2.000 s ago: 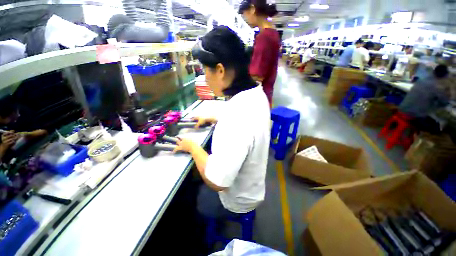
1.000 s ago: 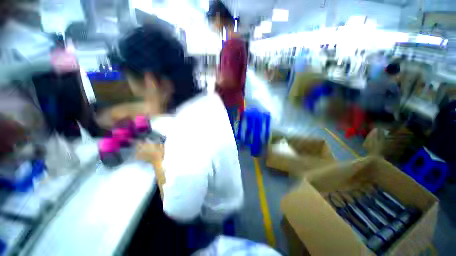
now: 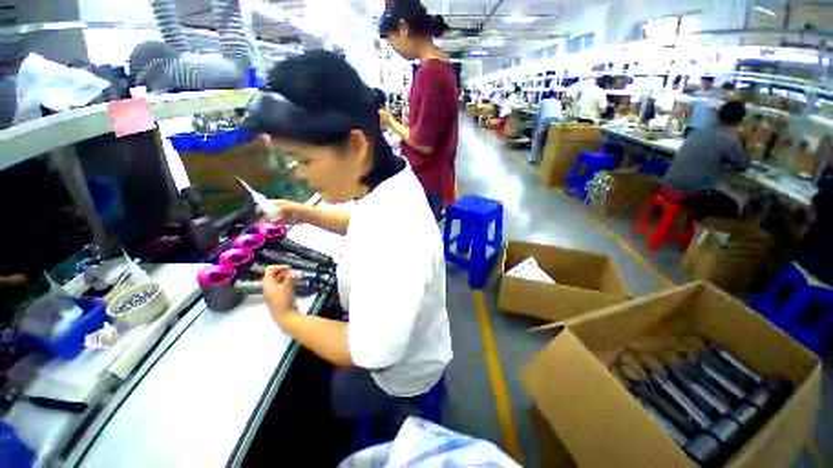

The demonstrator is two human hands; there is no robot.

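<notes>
Neither of my hands is in view. Several dark grey hair dryers (image 3: pixel 220 294) with magenta rings (image 3: pixel 216 275) lie in a row on the white bench (image 3: pixel 196 366), heads to the left and handles to the right. A seated person in a white shirt (image 3: pixel 402 265) works beside them. That person's one hand (image 3: pixel 279 291) is over the nearest handles with fingertips together; whether it holds something is too small to tell. The other hand is near a pointed white piece (image 3: pixel 258 196) behind the dryers.
An open carton (image 3: pixel 585 384) of dark dryers and cords stands on the floor at right, a smaller carton (image 3: pixel 562 288) beyond. Blue stool (image 3: pixel 473 239), cream tub (image 3: pixel 137 304), blue bin (image 3: pixel 68 334) and dark-handled tool (image 3: pixel 57 403) also show. A person in red (image 3: pixel 433 114) stands behind.
The view has swung and is sharp again after the blur. The seated person's near hand has lifted off the handles, and the far hand is now by the pointed white piece.
</notes>
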